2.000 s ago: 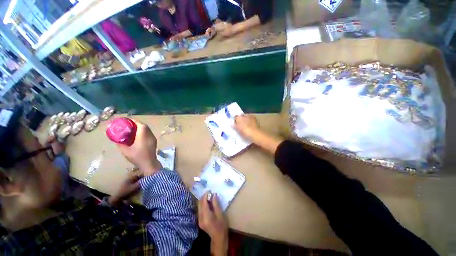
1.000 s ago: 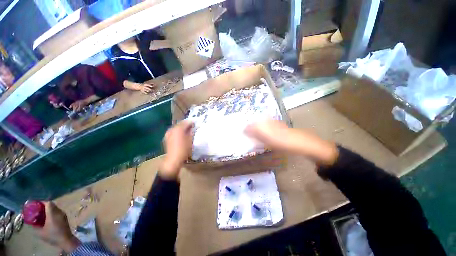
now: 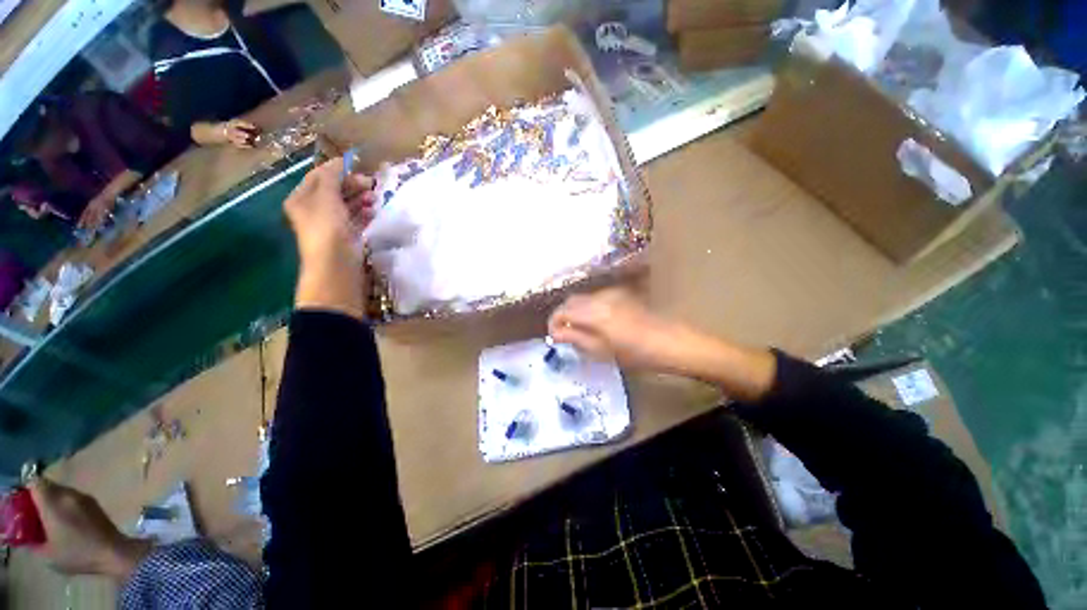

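A square white plate [image 3: 536, 411] lies on the bench in front of me, with several small dark parts standing on it. My right hand [image 3: 600, 324] is at the plate's upper right edge, fingers pinched together beside a dark part; whether it holds something is unclear. The open parts carton [image 3: 644, 215] stands behind the plate, with gold and blue-grey metal parts [image 3: 525, 137] around a white liner [image 3: 477, 232]. My left hand [image 3: 329, 205] is at the carton's left rim, with a small blue-grey part [image 3: 349, 162] between its fingertips.
A side carton [image 3: 846, 155] with white bags [image 3: 1001, 101] stands at the right. At lower left, a neighbour's hand [image 3: 78, 524] holds a red driver [image 3: 22, 520] near another plate [image 3: 168, 515]. Other people work across the green conveyor [image 3: 155, 316]. Loose parts [image 3: 159, 435] lie on the bench.
The view has turned from the neighbour's area to the carton. My right hand has moved from above the carton down to the plate. My left hand has risen at the carton's left side.
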